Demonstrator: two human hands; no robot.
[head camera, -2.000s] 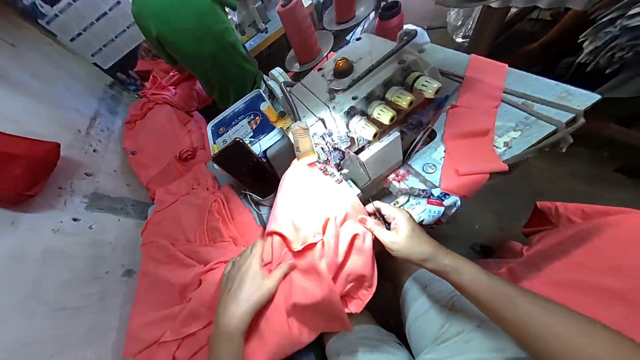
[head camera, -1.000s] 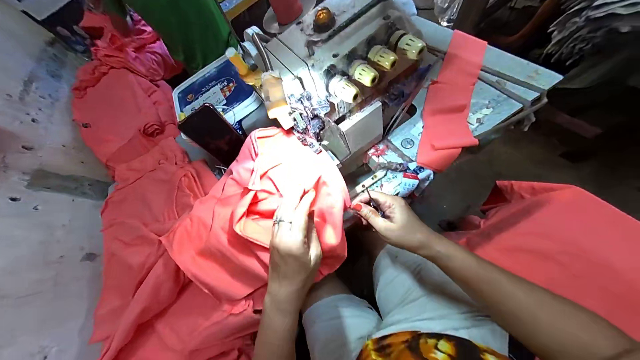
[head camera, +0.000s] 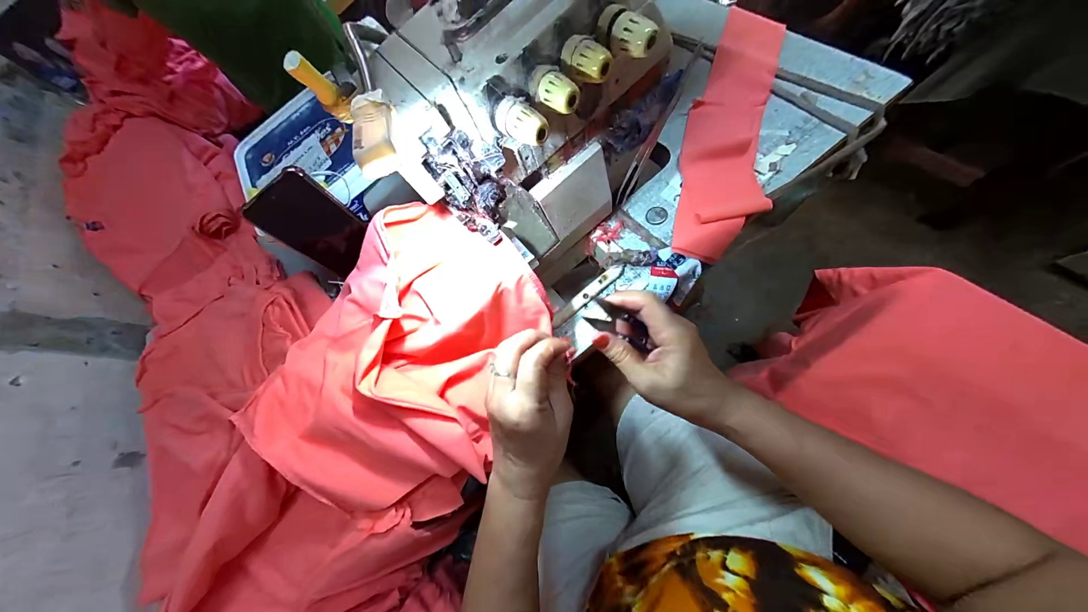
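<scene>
Coral knit fabric (head camera: 442, 297) lies bunched at the needle area of an overlock sewing machine (head camera: 476, 178), under a bright lamp. My left hand (head camera: 527, 399) pinches the fabric's right edge between thumb and fingers, and a ring shows on one finger. Just right of it, my right hand (head camera: 671, 357) holds small dark thread snips (head camera: 625, 327), their blades pointing left toward the pinched edge. Whether the blades touch a thread cannot be made out. Four cream tension dials (head camera: 557, 89) stand along the machine's top.
More coral fabric (head camera: 195, 323) hangs down at the left beside a wall. A dark phone (head camera: 306, 219) leans by a blue and white container (head camera: 293, 136). A coral strip (head camera: 727, 136) lies on the machine table (head camera: 837, 76). Coral cloth (head camera: 926, 374) lies at right. A person in green (head camera: 255, 42) is behind.
My left hand has moved right, from lying flat on the fabric to pinching its right edge. The snips in my right hand now show clearly, blades toward that edge. The view has shifted closer.
</scene>
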